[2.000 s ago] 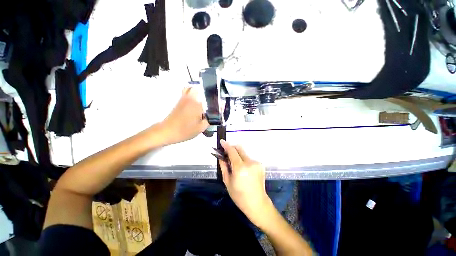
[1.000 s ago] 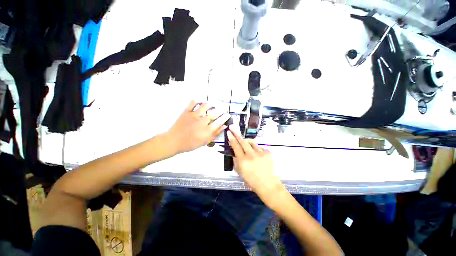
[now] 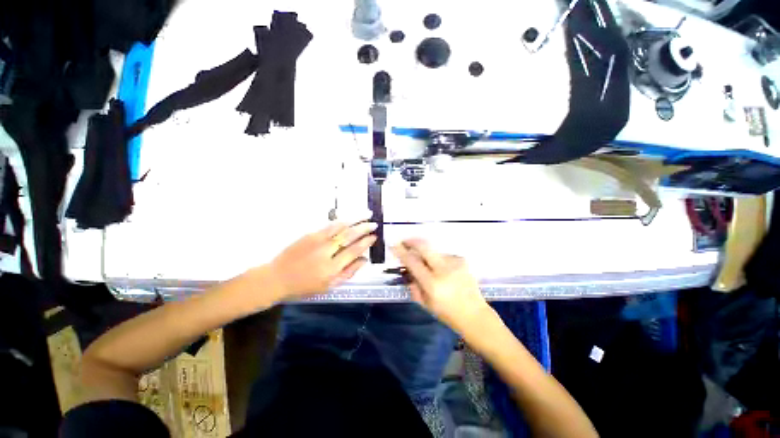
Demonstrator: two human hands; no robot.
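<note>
A narrow black fabric strip (image 3: 377, 244) runs front to back on the white table, its far part under the needle area of the sewing machine (image 3: 381, 169). My left hand (image 3: 318, 261) lies left of the strip, its fingertips pressed on the strip's near part. My right hand (image 3: 445, 287) is just right of the strip, apart from it, with fingers curled around a small dark item (image 3: 398, 275) that is mostly hidden; I cannot tell what it is.
Fanned black strips (image 3: 278, 73) lie at back left, joined to a wavy black band (image 3: 201, 90). Another black bundle (image 3: 104, 171) is at far left by a blue strip (image 3: 135, 77). Black cloth (image 3: 590, 85) drapes over the machine. A grey ruler edge (image 3: 513, 285) runs along the front.
My hands have drawn apart and towards the table's front edge. The strip now shows more fully between them, running under the needle area. The camera view has shifted.
</note>
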